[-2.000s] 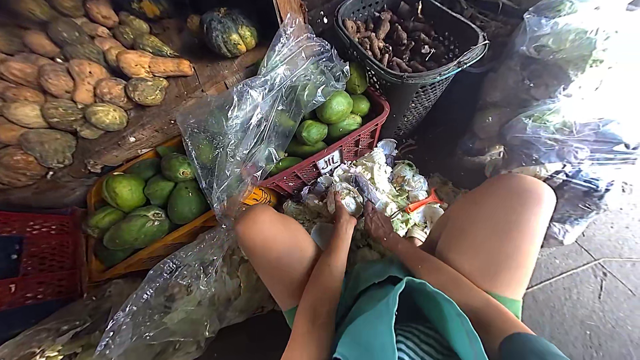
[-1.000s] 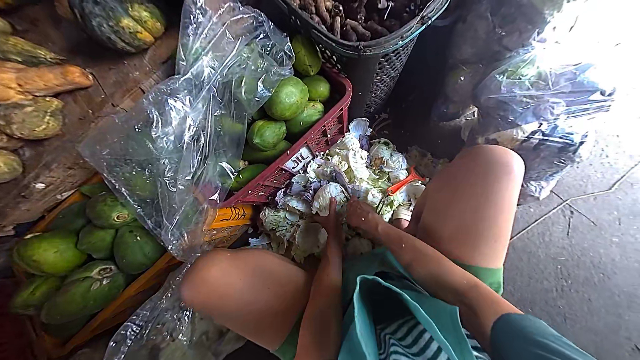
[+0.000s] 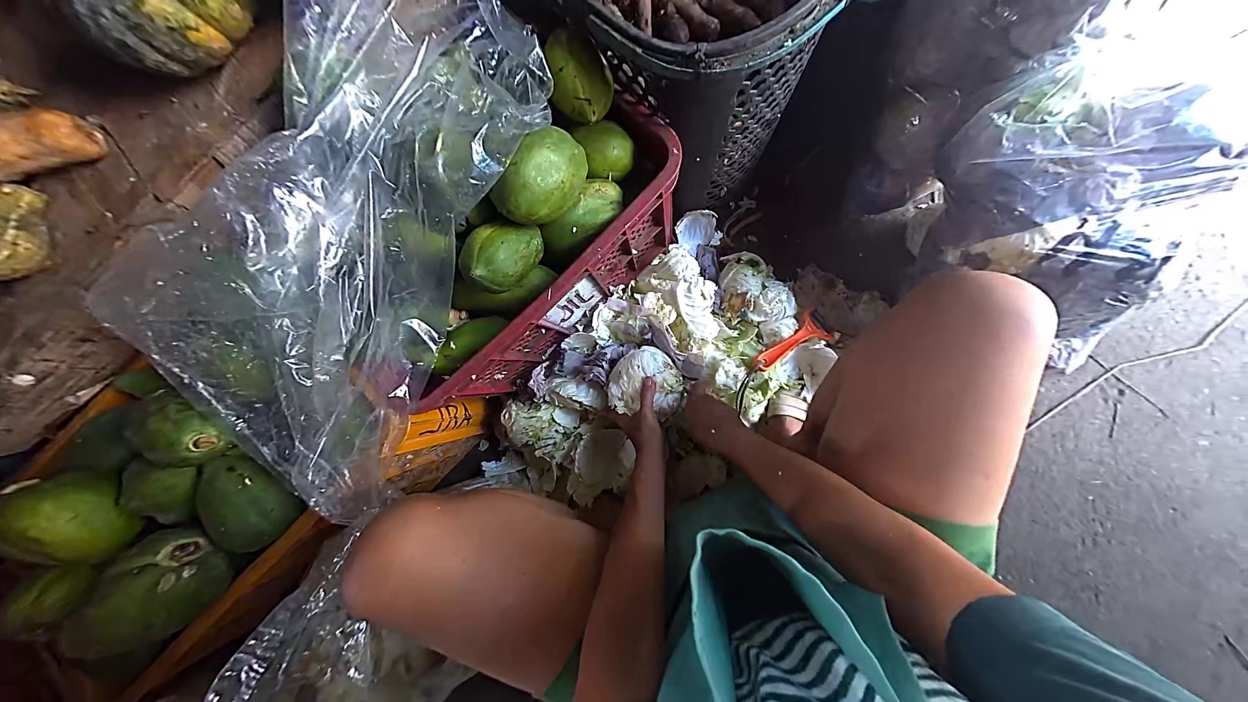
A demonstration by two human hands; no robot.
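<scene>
A pale, whitish-green cabbage head (image 3: 645, 380) sits in my left hand (image 3: 639, 419), whose thumb lies across its near side. Just to the right of it is my right hand (image 3: 710, 417), its fingers partly hidden; whether it grips a leaf or a tool cannot be told. Around both hands lies a heap of peeled white, green and purplish cabbage leaves (image 3: 682, 297). An orange-handled peeler or similar tool (image 3: 795, 341) rests on the heap, right of my right hand.
A red plastic crate (image 3: 624, 244) of green papayas (image 3: 539, 175) borders the heap, partly under a clear plastic bag (image 3: 283, 253). An orange crate (image 3: 234, 600) with more papayas stands at left. Behind is a dark basket (image 3: 726, 107) of roots; filled plastic bags (image 3: 1063, 185) are at right.
The view has moved closer to the heap and crates. Both hands remain low over the leaves, near each other.
</scene>
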